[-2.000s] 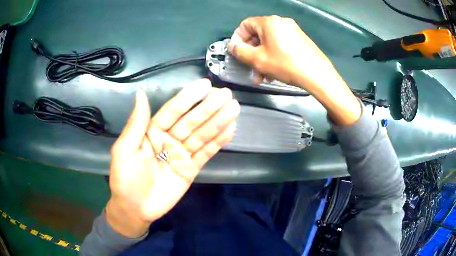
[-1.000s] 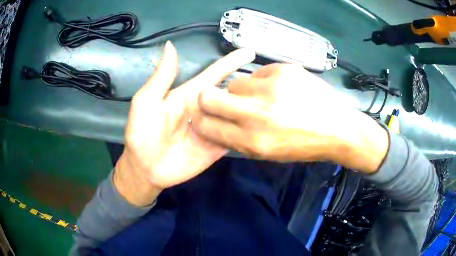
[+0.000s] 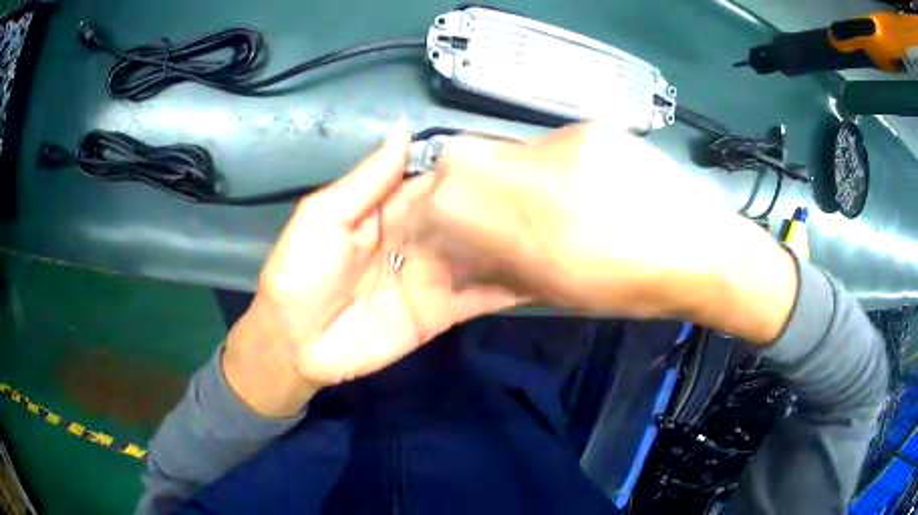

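Observation:
My left hand (image 3: 342, 282) is palm up with several tiny screws (image 3: 397, 262) in the palm. My right hand (image 3: 594, 221) is over its fingers, blurred; its fingertips are hard to see, and whether they hold a screw I cannot tell. A silver ribbed charger (image 3: 554, 70) lies on the dark green bench behind my hands. A second charger is mostly hidden under my hands; only its left end (image 3: 425, 155) shows. Each has a black cord running left to a looped bundle, one far (image 3: 186, 60) and one near (image 3: 146, 164).
An orange and black electric screwdriver (image 3: 835, 45) is at the upper right. A round black dish (image 3: 850, 169) of screws, an output lead bundle (image 3: 750, 156) and a yellow block with blue tip (image 3: 797, 229) are at the right. Black corded units (image 3: 715, 433) are below the bench edge.
My right hand has left the far charger's left end and come over my left palm. In the last second its fingers have shifted, showing more of the screws. The view has also shifted.

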